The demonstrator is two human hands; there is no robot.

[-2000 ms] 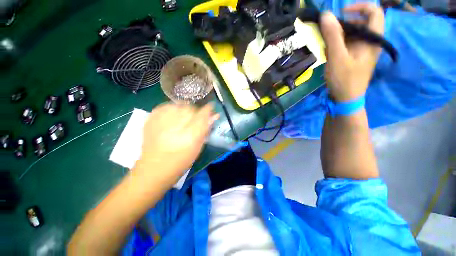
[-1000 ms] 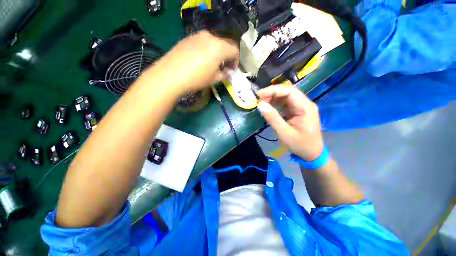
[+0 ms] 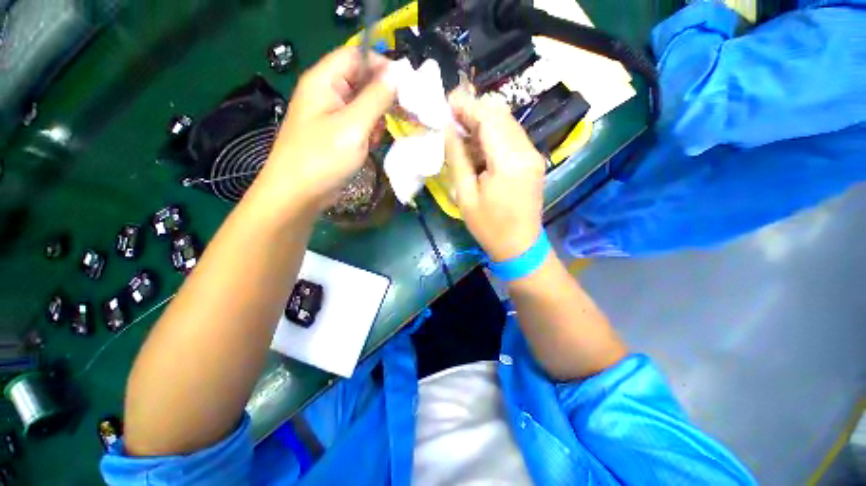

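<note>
A crumpled white cloth or tissue hangs between my hands above the tip-cleaning pot and the yellow tray. My left hand pinches its left side; a blurred grey strip, perhaps tweezers, sticks up at these fingers. My right hand, with a blue band at the wrist, pinches its right side; its fingertips are partly hidden. A black device housing lies on the white work pad, with neither hand touching it.
Several black units lie on the green mat at left, beside a fan and thin solder wire. A solder spool stands lower left. The yellow tray holds black parts. A person in a blue smock is at right.
My right hand has left the black cable and joined my left hand, which moved from over the pad to the tray. The white cloth is now spread between them; the housing on the pad is uncovered.
</note>
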